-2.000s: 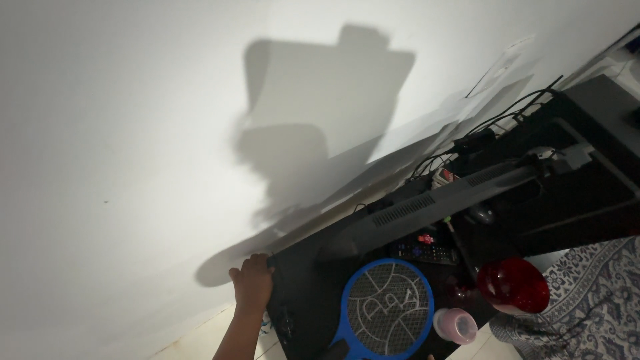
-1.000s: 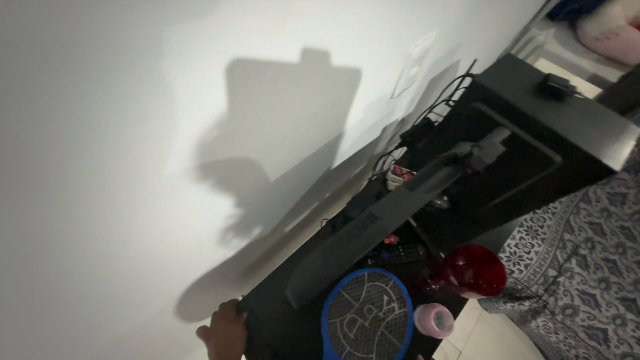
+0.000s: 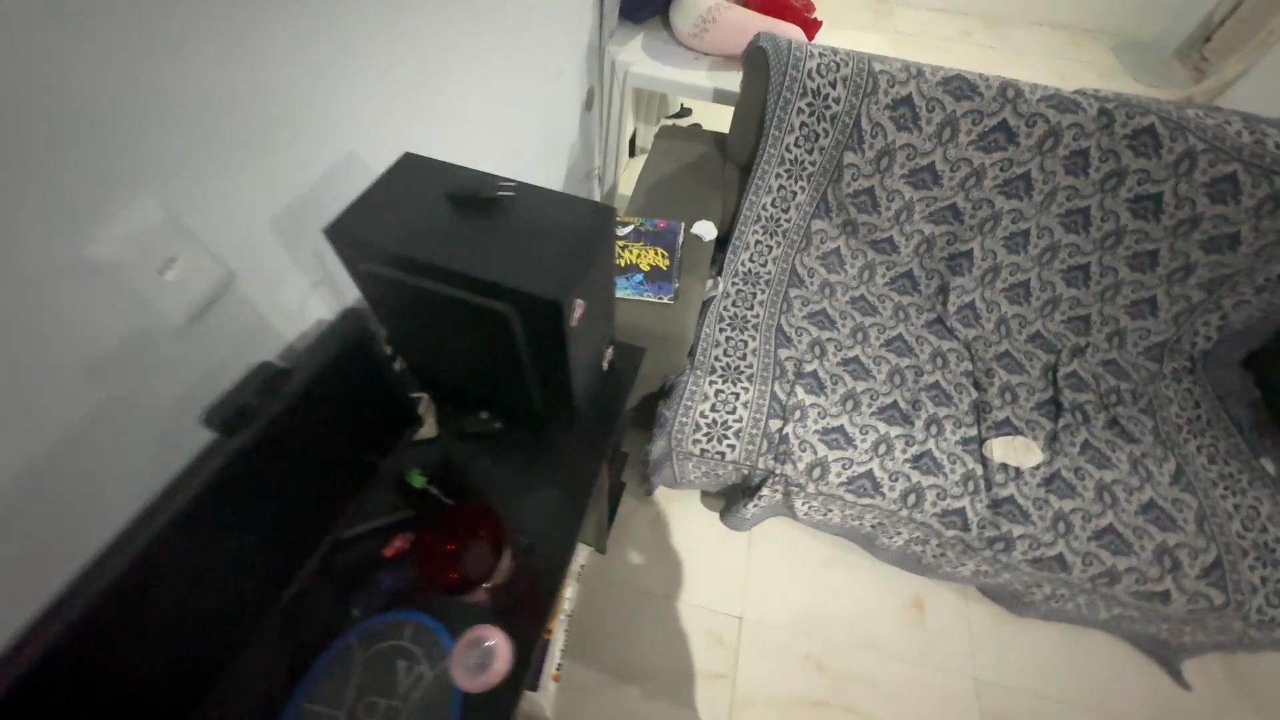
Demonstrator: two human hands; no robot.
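Neither of my hands shows in the head view now. On the dark desk (image 3: 545, 500) at the lower left lies a blue-rimmed electric mosquito racket (image 3: 385, 670), cut off by the bottom edge. Beside its rim stands a pink cup (image 3: 482, 658), and a dark red glossy bowl or vessel (image 3: 462, 545) is just above it. A black computer tower or box (image 3: 480, 290) stands at the far end of the desk. Along the left is the dark monitor (image 3: 230, 520).
A patterned grey cloth (image 3: 960, 320) covers a large piece of furniture at the right, above the tiled floor (image 3: 830, 610). A colourful book or box (image 3: 648, 260) lies between it and the desk. A wall switch or socket (image 3: 175, 268) is at the left.
The view has swung far to the right. The hand seen at the desk's near corner in the earlier frames is out of view.
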